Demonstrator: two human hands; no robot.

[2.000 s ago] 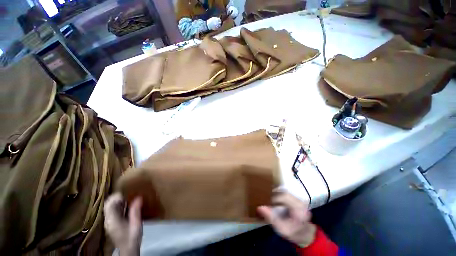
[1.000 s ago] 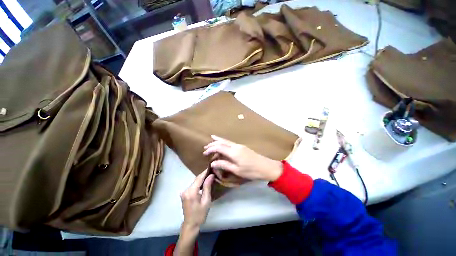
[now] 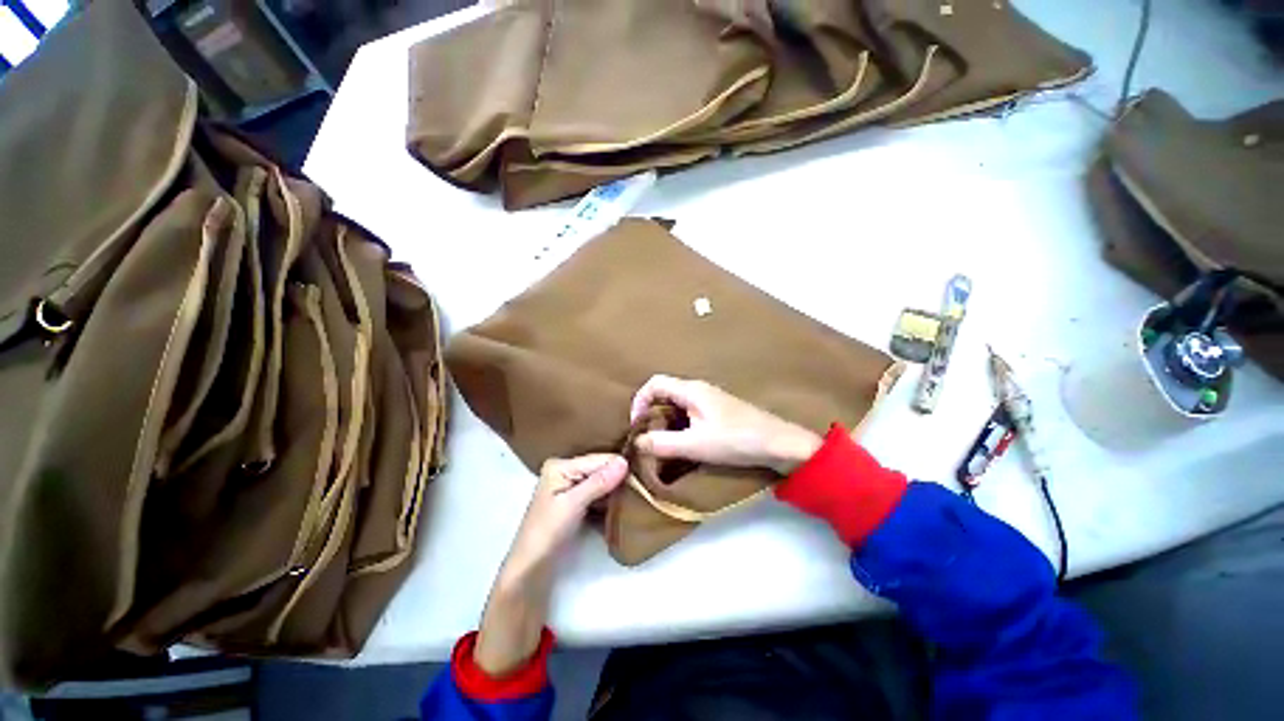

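A brown bag body (image 3: 620,310) lies at an angle on the white table, with a small pale spot on its panel and tan binding along its near edge. My left hand (image 3: 570,493) pinches the bag's gathered near edge from the left with thumb and fingers. My right hand (image 3: 704,430) grips the same folded edge from the right, its fingers curled over the cloth. The fingertips of both hands are close together. What lies between them in the fold is too small and hidden to tell.
A large bag stack (image 3: 211,380) stands at left. Overlapping bags (image 3: 634,85) lie at the far side, another bag (image 3: 1211,183) at right. A white tool cup (image 3: 1127,395), a pen with cable (image 3: 1021,423), a brass-coloured block (image 3: 918,334) and a power strip (image 3: 599,211) are on the table (image 3: 789,226).
The bag was held up by both sides, then laid down at an angle with both hands at its near edge. Since then the hands have shifted slightly, and the view has tilted down.
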